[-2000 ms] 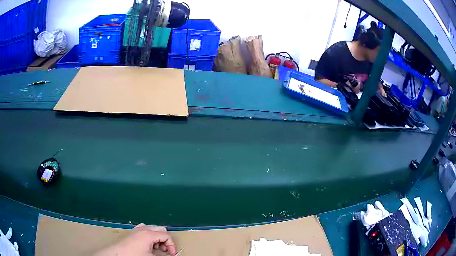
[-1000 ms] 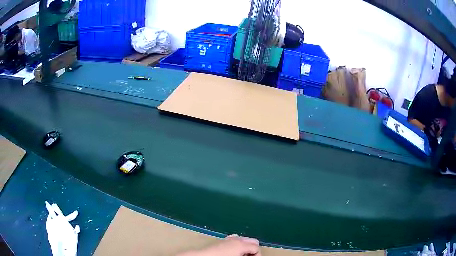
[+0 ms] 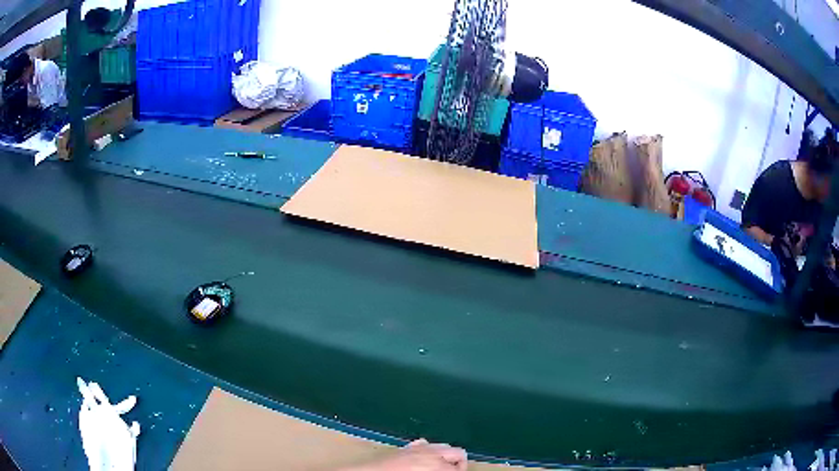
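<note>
My left hand (image 3: 428, 455) shows only in part at the bottom edge, over the near cardboard work mat (image 3: 253, 432). Its fingers are cut off by the picture's edge, so I cannot tell whether it holds anything. My right hand is out of the picture. One half-assembled electronic unit (image 3: 210, 303), round and black with green and a silver-white and yellow battery inside, lies open on the belt with a thin wire sticking out. A second, smaller-looking unit (image 3: 77, 260) lies farther left on the belt.
The dark green belt (image 3: 442, 322) crosses the view. A cardboard sheet (image 3: 423, 204) and blue tray (image 3: 738, 256) lie beyond it. A white glove (image 3: 109, 428) lies at left. A person (image 3: 782, 198) is at far right, another at far left.
My view has turned left since two seconds ago, bringing the glove and second unit in. In the last second both units have shifted left. My left hand stays low at the mat.
</note>
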